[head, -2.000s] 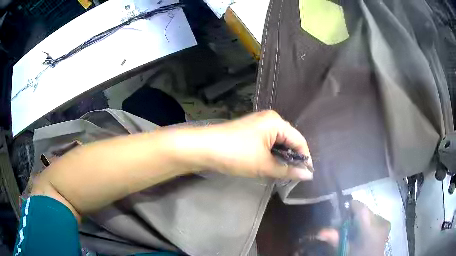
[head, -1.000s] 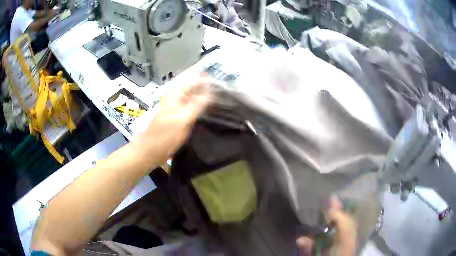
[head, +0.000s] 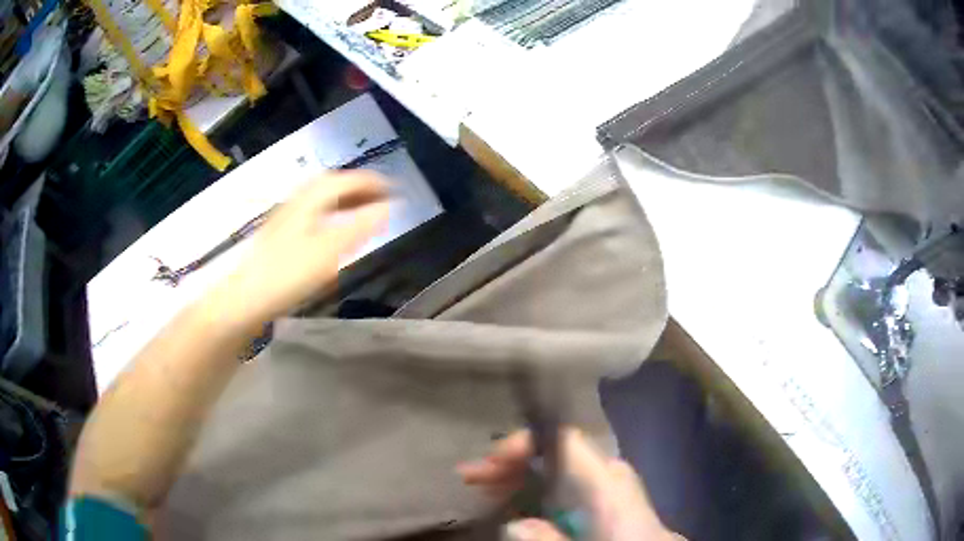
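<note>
A grey-brown cloth panel (head: pixel 370 423) lies across my lap, and its folded part (head: pixel 571 280) rests over the table edge. Another grey-brown piece (head: pixel 740 122) with a stitched edge lies on the table at upper right. My left hand (head: pixel 322 227) is blurred over the white side board, by the dark thread bundle (head: pixel 227 245); whether it holds anything is unclear. My right hand (head: pixel 581 491), cut off by the bottom edge, holds scissors (head: pixel 541 423) over the cloth, dark blades pointing away and a bit of green handle showing.
The white table (head: pixel 729 254) has a wooden edge. Shiny metal machine parts (head: pixel 888 317) stand at right. A yellow tool (head: pixel 402 39) lies in a table recess, near dark strips (head: pixel 544 16). Yellow fabric ties (head: pixel 206 63) hang at upper left.
My left hand has moved from the cloth on the table to over the side board. The stitched piece lies further up and right, its yellow-green patch out of view. The view has turned downward.
</note>
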